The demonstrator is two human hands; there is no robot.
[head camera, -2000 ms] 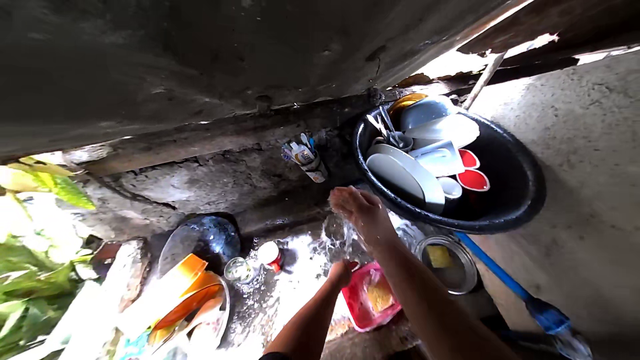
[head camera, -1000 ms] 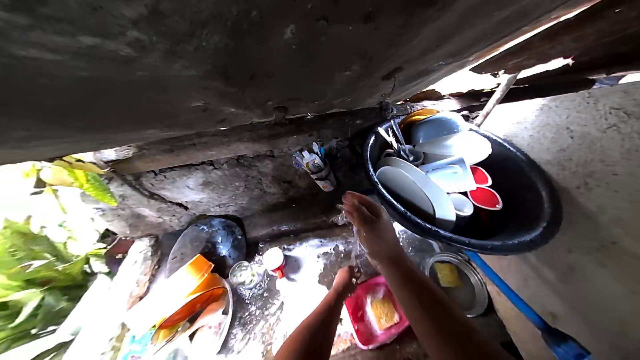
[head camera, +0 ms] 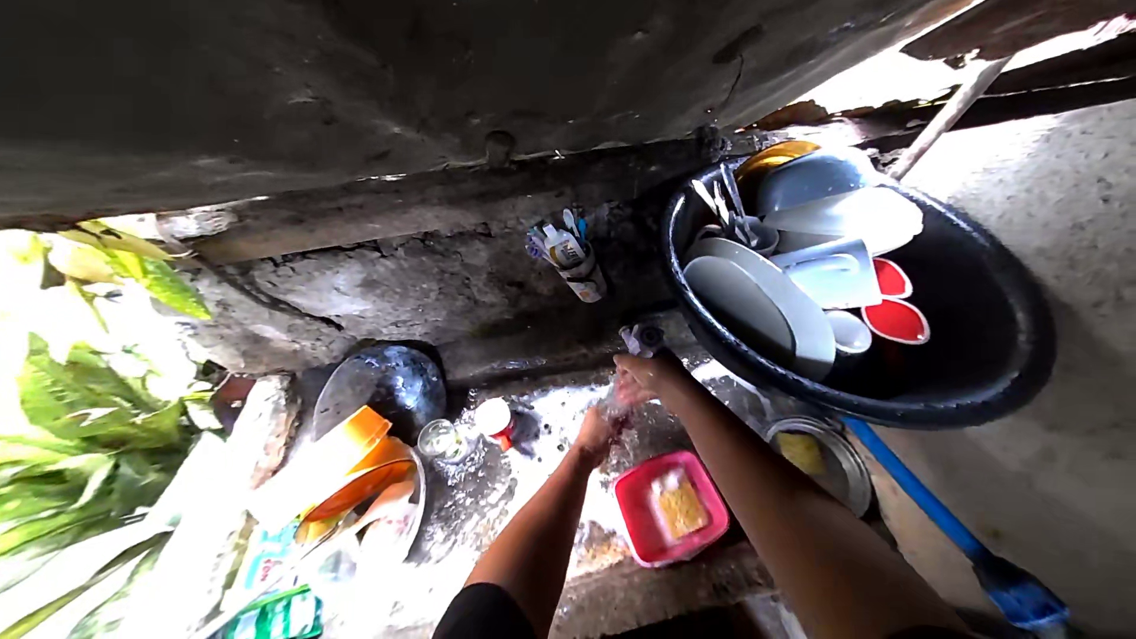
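Observation:
My left hand [head camera: 596, 435] is low over the wet concrete ledge, close to my right hand [head camera: 641, 380], which is near a dark faucet [head camera: 650, 337]. Between them there is a blurred, clear patch that looks like running water; whether either hand holds something cannot be told. Just below sits a pink plastic basin [head camera: 628, 515] with a yellow sponge [head camera: 682, 509] and suds. Left of my hands stand a white and red cup [head camera: 493, 417] and a clear glass [head camera: 438, 438]. A large black tub [head camera: 994, 355] at the right holds white plates, cups, red spoons and cutlery.
Orange containers [head camera: 364, 461] and other dishes lie in a metal basin at the left, beside a dark round lid [head camera: 390, 386]. A holder with toothbrushes [head camera: 584, 275] stands by the wall. A round metal pan [head camera: 852, 470] with a sponge and a blue-handled brush [head camera: 923, 488] lie right.
My hands have come closer together near the faucet. The red and white cup now stands a little farther from my hands' left side, beside the glass, as the view has shifted.

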